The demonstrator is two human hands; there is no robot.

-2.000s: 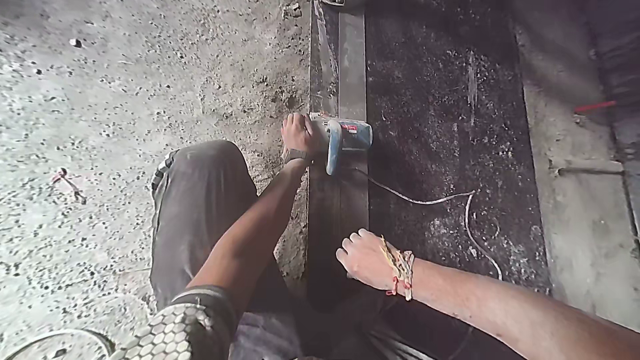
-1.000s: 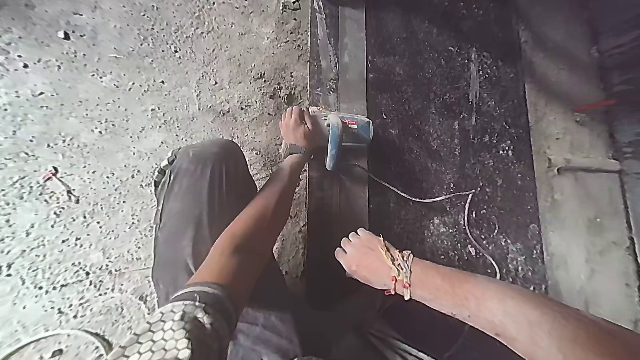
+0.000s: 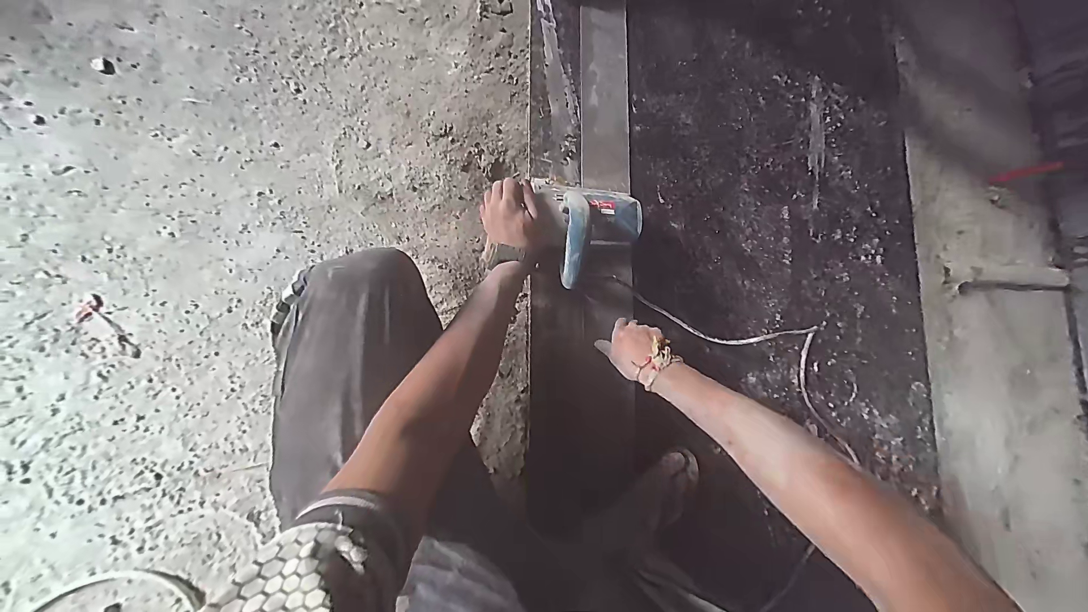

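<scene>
My left hand [image 3: 510,212] grips the left end of a corded power tool [image 3: 627,218] with a blue housing and a curved blue handle. The tool lies crosswise over a long, dark flat strip or board [image 3: 605,102]; its working underside is hidden. My right hand [image 3: 636,347], with string bracelets at the wrist, is below and to the right of the tool, apart from it. Its fingers are curled and its thumb stands out; the palm side is hidden, so I cannot tell whether it holds anything. A thin cord [image 3: 731,341] runs from near the tool to the right.
Rough concrete ground [image 3: 212,170] is at left, with a small red-ended object [image 3: 89,308] on it. My bent knee [image 3: 365,280] is beside my left arm, and a foot [image 3: 678,476] shows below my right hand. A pale ledge [image 3: 969,365] with a short rod [image 3: 1011,278] runs along the right.
My right hand has moved forward, closer to the power tool, and its thumb now stands out. My left hand has stayed on the tool. A foot has come into sight below my right hand.
</scene>
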